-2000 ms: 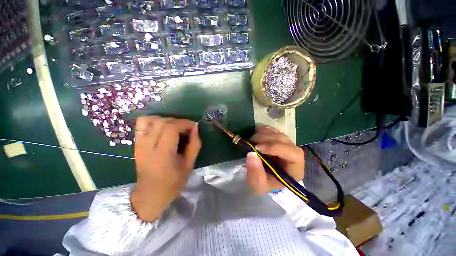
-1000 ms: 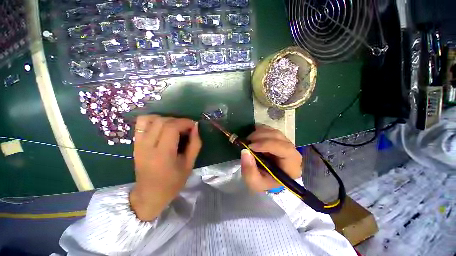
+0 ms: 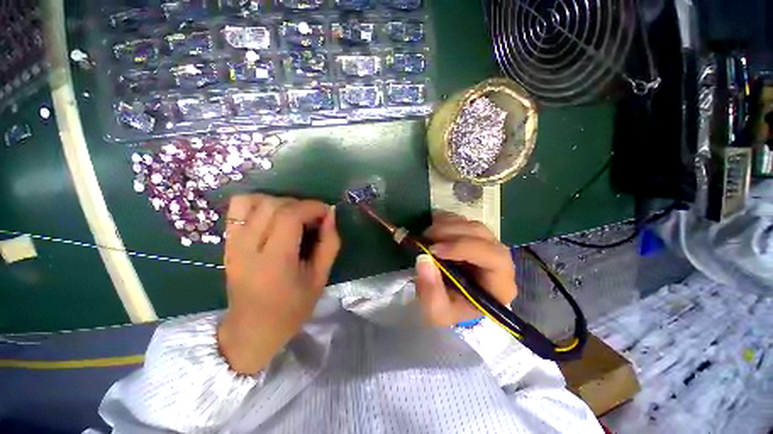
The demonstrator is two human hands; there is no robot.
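Observation:
A small electronic module [image 3: 363, 194] lies on the green mat in front of me. My right hand [image 3: 466, 269] holds the black and yellow soldering iron [image 3: 475, 293] like a pen, its thin metal tip at the module's lower edge. My left hand [image 3: 278, 275] pinches solder wire between thumb and forefinger, just left of the module. The wire's far part [image 3: 169, 258] trails left across the mat. The wire end at the module is too small to make out. A blue band shows at my right wrist.
A heap of pink and white discs [image 3: 182, 182] lies left, below a clear blister tray [image 3: 271, 127] of modules. A yellowish tub of metal shavings [image 3: 439, 140] stands on pale tape to the right. A fan guard [image 3: 555, 38] and black unit [image 3: 648, 127] are beyond. A cardboard box [image 3: 600, 373] sits lower right.
The iron tip drew back left of the module towards my left fingers, then returned right to the module's lower edge. My left hand has barely moved.

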